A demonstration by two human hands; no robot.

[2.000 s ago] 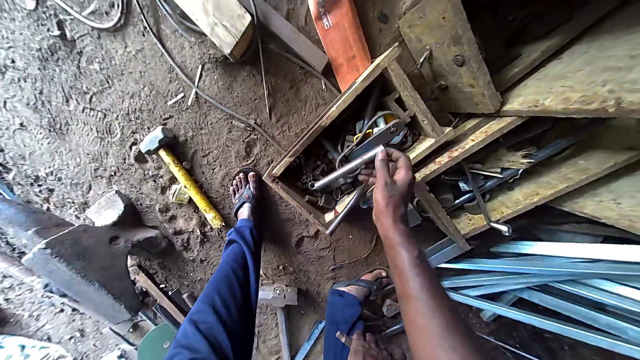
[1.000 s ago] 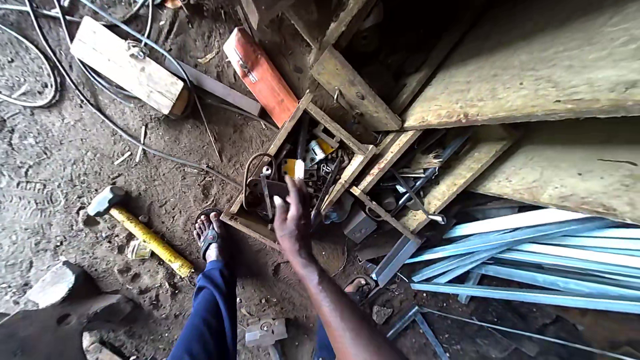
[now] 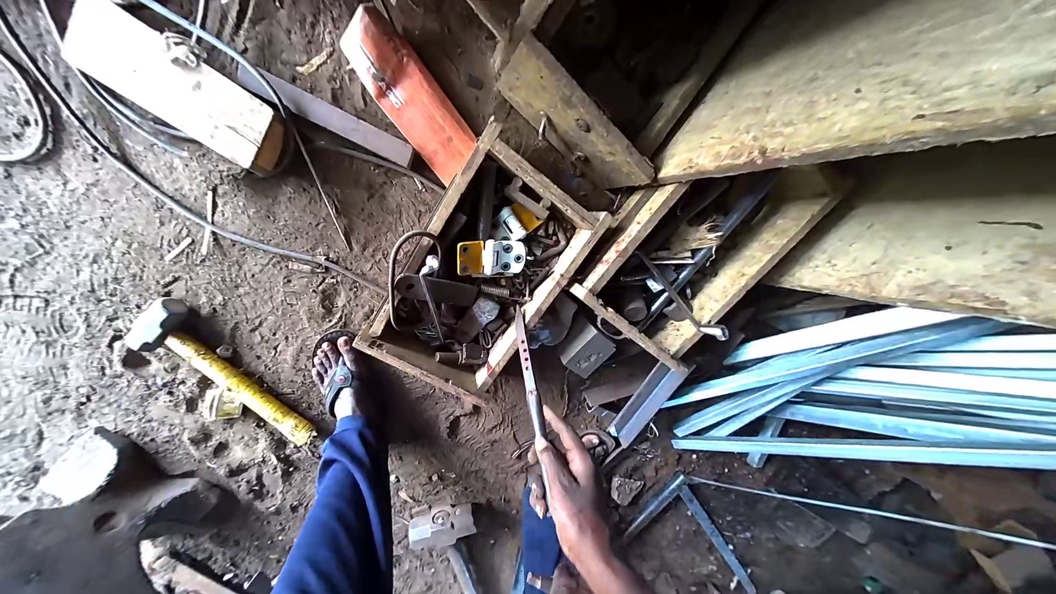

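My right hand (image 3: pixel 571 495) is at the lower middle, closed around a slim metal bar (image 3: pixel 530 384) with a flat end that has several holes. The bar points up, and its tip overlaps the near side of an open wooden box (image 3: pixel 422 370). Inside the box lie a yellow and white hinge-like metal piece (image 3: pixel 492 258), a curved metal rod (image 3: pixel 394 280), a coil spring (image 3: pixel 495 290) and other loose hardware. A little skin shows at the bottom edge beside my right wrist; it may be my left hand, but its fingers cannot be made out.
A sledgehammer (image 3: pixel 239 388) with a yellow handle lies left of my sandaled foot (image 3: pixel 337 375). An anvil-like metal block (image 3: pixel 91 528) is at lower left. Metal lengths (image 3: pixel 858 388) are piled at right, below wooden planks (image 3: pixel 866 91). An orange metal piece (image 3: pixel 412 91) and cables (image 3: pixel 206 235) lie beyond.
My right hand held a metal tube over the box, then reached into the box. Now it is drawn back toward me, holding the bar with holes. The view has shifted.
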